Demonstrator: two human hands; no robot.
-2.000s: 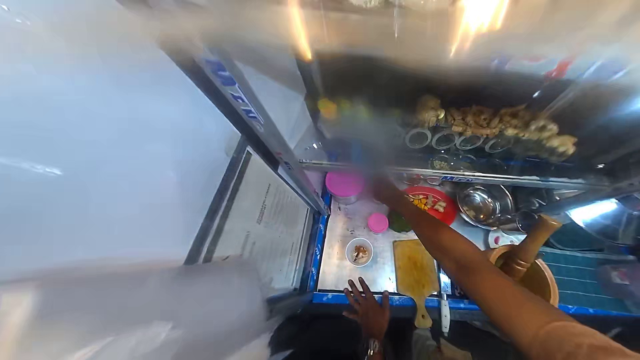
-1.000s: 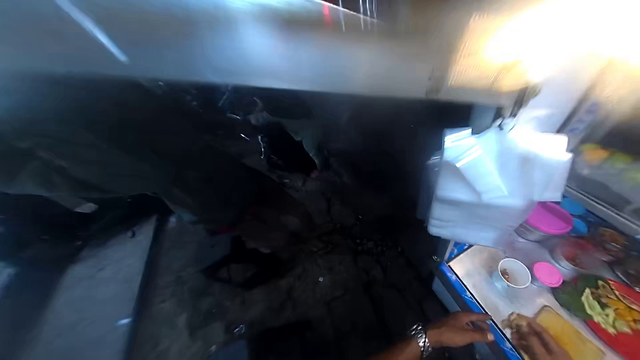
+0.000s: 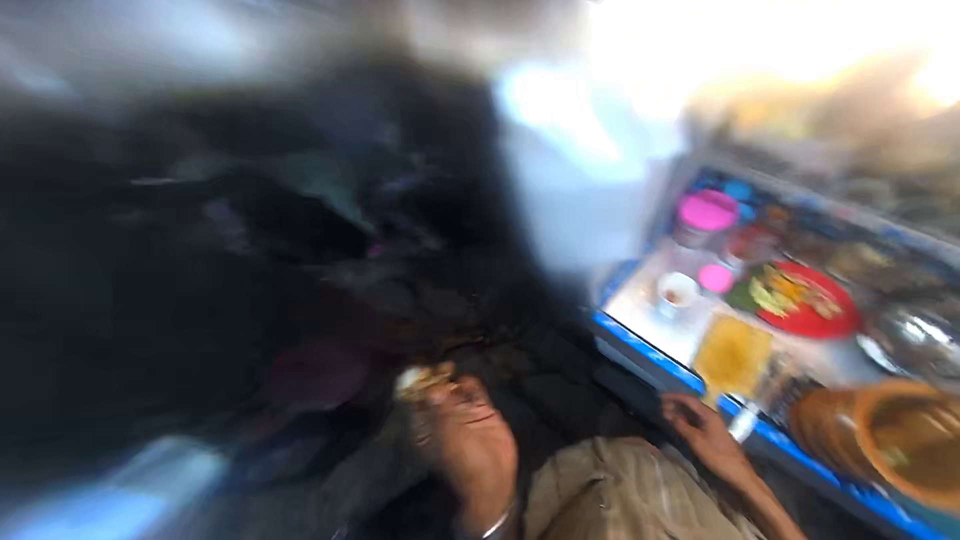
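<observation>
My left hand [image 3: 469,427], with a metal band at the wrist, is held out over the dark ground. Its fingers close on a small pale-brown food piece [image 3: 421,381], blurred by motion. My right hand [image 3: 701,431] hangs by the counter's blue front edge, fingers loosely curled and apart, with nothing seen in it. Near it on the counter lie a yellow cutting board [image 3: 733,356] and a white handle [image 3: 744,422]. Behind the board are a white cup [image 3: 676,291] with something brown inside, a small pink lid [image 3: 715,278] and a red plate [image 3: 829,311] of cut yellow and pale food.
A large brown mortar [image 3: 840,427] stands at the counter's right. Shiny metal bowls [image 3: 911,337] sit behind it. A pink-lidded tub [image 3: 707,211] is at the back left. White plastic bags [image 3: 577,172] hang beside the counter. The ground at left is dark and blurred.
The view has swung left from the counter since the first frame. My left hand, by the counter's front edge one second ago, is now away from it over the ground, holding food.
</observation>
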